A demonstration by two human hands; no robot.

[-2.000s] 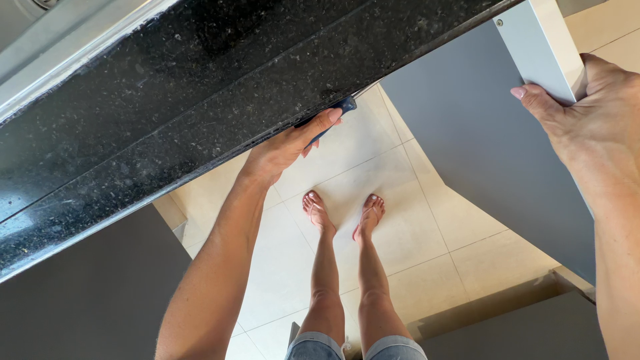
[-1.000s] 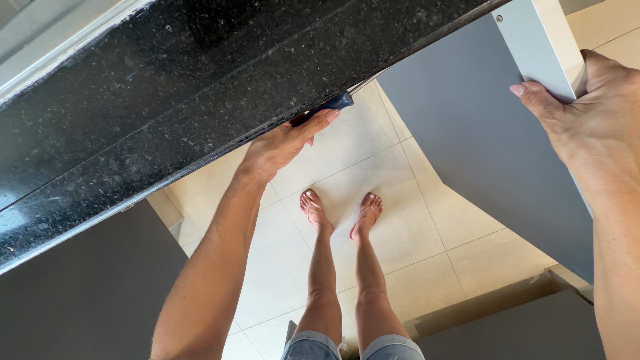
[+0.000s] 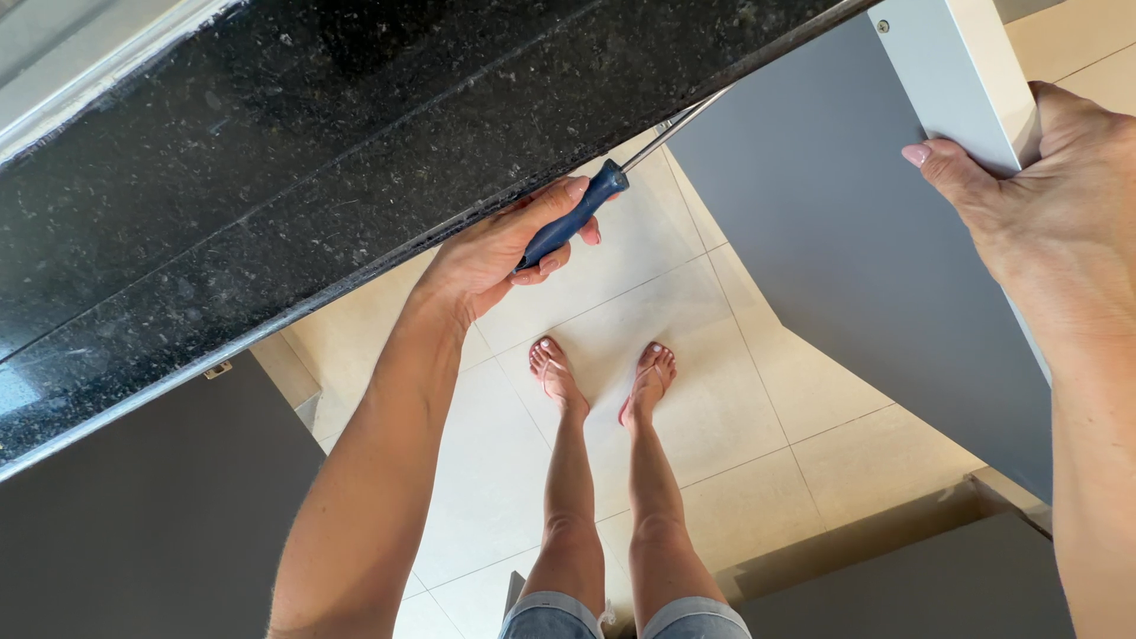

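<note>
My left hand (image 3: 510, 240) is closed around the blue handle of a screwdriver (image 3: 572, 217), just below the front edge of a black speckled stone countertop (image 3: 355, 160). The screwdriver's metal shaft slants up to the right, and its tip is hidden by the counter's edge. At the right, my right hand (image 3: 1038, 186) grips the pale metal edge profile (image 3: 963, 80) of a grey cabinet door (image 3: 852, 195), thumb on the near face and fingers behind it. A small screw (image 3: 883, 27) shows near the upper end of that profile.
Below the counter at lower left is a dark grey cabinet panel (image 3: 151, 515). Another dark grey panel (image 3: 923, 586) lies at lower right. My feet in flip-flops stand on the beige tiled floor (image 3: 737, 373) between them.
The screwdriver, mostly hidden before, now shows its handle and shaft, angled out from under the counter's edge in my left hand. My right hand keeps its hold on the door profile.
</note>
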